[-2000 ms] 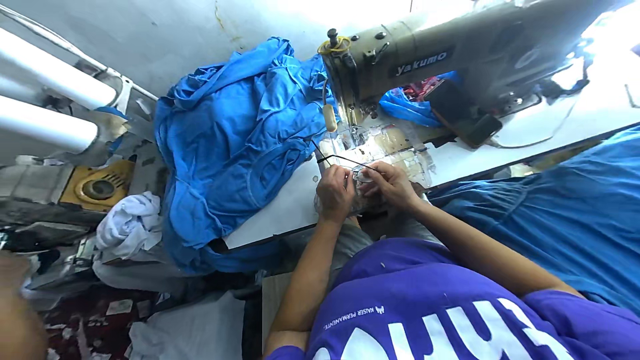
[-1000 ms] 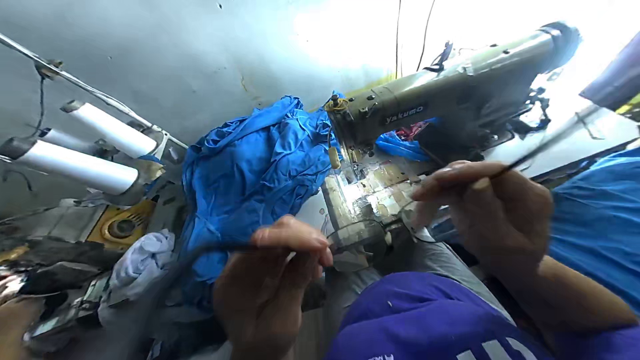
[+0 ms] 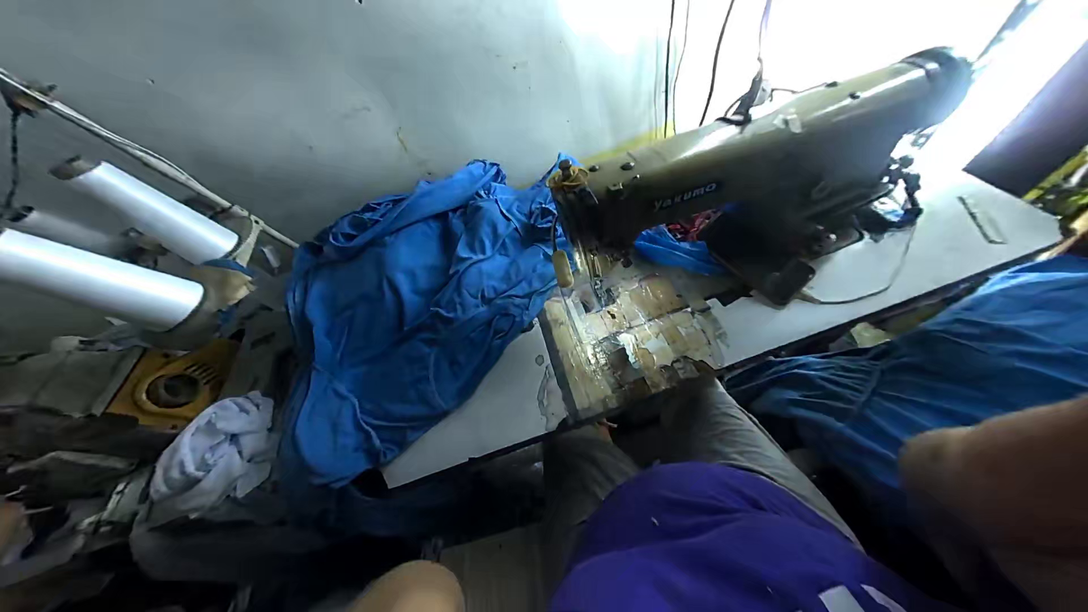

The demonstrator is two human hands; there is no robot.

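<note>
Neither of my hands is in view. Bare skin of an arm point(image 3: 1007, 489) shows at the right edge, and a smaller bare patch point(image 3: 412, 588) at the bottom; what the hands hold is hidden. In front stands a Yakumo sewing machine point(image 3: 765, 161), its needle area above a worn, patched machine bed point(image 3: 654, 331). Blue fabric point(image 3: 416, 297) lies heaped on the left of the white tabletop point(image 3: 480, 416) and hangs over its edge. A dark object, maybe a phone point(image 3: 786, 280), rests by the machine.
Large white rolls point(image 3: 102, 276) are mounted at the left. Below them are a yellow machine part point(image 3: 174, 387) and a bundled white cloth point(image 3: 212, 455). More blue fabric point(image 3: 935, 348) lies at the right. Blurred skin point(image 3: 7, 527), perhaps another person's, shows at the left edge.
Two seconds ago both hands were together at the machine bed; one second ago they were apart and nearer, holding a dark cord-like thing. Now both are out of view.
</note>
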